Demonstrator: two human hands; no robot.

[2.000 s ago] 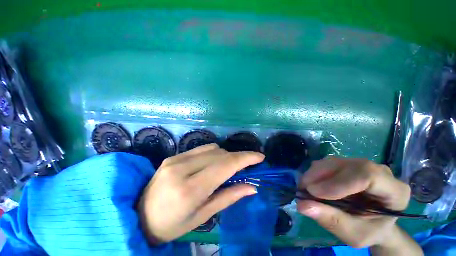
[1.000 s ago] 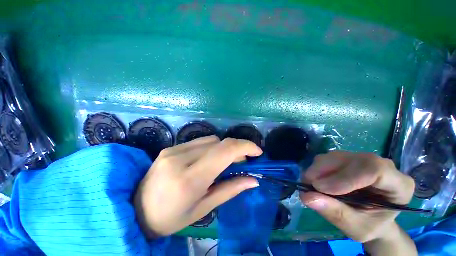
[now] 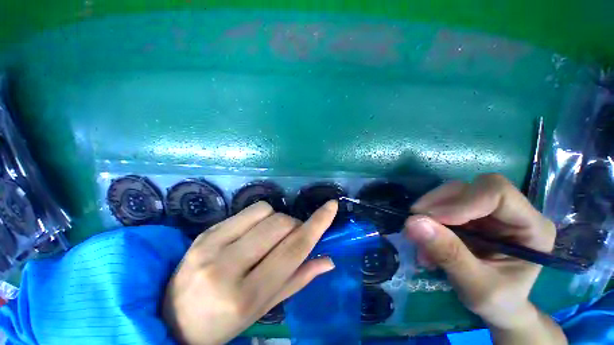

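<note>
My right hand (image 3: 481, 242) holds black tweezers (image 3: 498, 246), whose pointed tip is over a black disc (image 3: 322, 199) in the clear tray's back row. A tiny pale spot shows at the tip. My left hand (image 3: 249, 269) has its index fingertip at the same disc, beside the tweezer tip. The blue film (image 3: 323, 303) lies under my left hand, its folded, shiny end between index finger and thumb. The clear tray (image 3: 108, 172) lies flat and holds round black discs in rows; my left hand and sleeve cover many of them.
Shiny stacked trays with black discs stand at the left (image 3: 23, 195) and right (image 3: 572, 202) edges. A thin dark pointed tool (image 3: 536, 158) lies upright in view beside the right stack. The worn green bench top (image 3: 303, 101) stretches beyond the tray.
The tweezer tip has moved from the film's folded edge up to the disc. My left index finger has straightened towards that disc, and the film's fold has tilted. More discs show between my hands.
</note>
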